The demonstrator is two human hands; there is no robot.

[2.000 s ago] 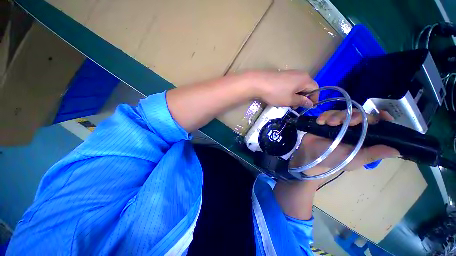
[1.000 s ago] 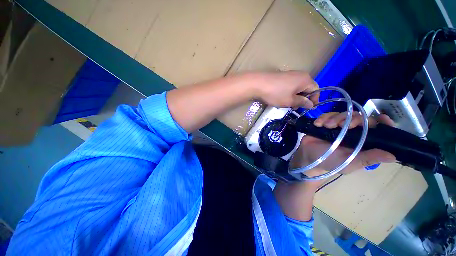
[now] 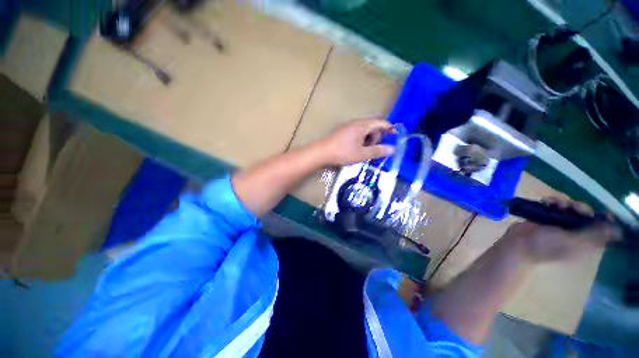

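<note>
A black ear cup (image 3: 357,196) lies on the white holding fixture (image 3: 332,203) at the bench edge, blurred. A pale headband (image 3: 422,164) stands up from it. My left hand (image 3: 364,143) holds the headband's upper left part between thumb and fingers. A thin black microphone boom (image 3: 413,245) points right from below the ear cup. My right hand (image 3: 560,227) is at the right, wrapped round the black electric screwdriver (image 3: 546,212), whose tip points left, away from the ear cup.
The screw feeder (image 3: 504,115) stands in the blue parts tray (image 3: 420,87) beyond the headband. Tan cardboard (image 3: 231,91) covers the bench. Blurred black parts with stalks (image 3: 150,63) lie at upper left. A carton (image 3: 63,196) is at far left, cables at upper right.
My right hand and the screwdriver have moved right, off the ear cup and out of the hoops. My left hand stays on the headband. The view has shifted, showing black parts at upper left.
</note>
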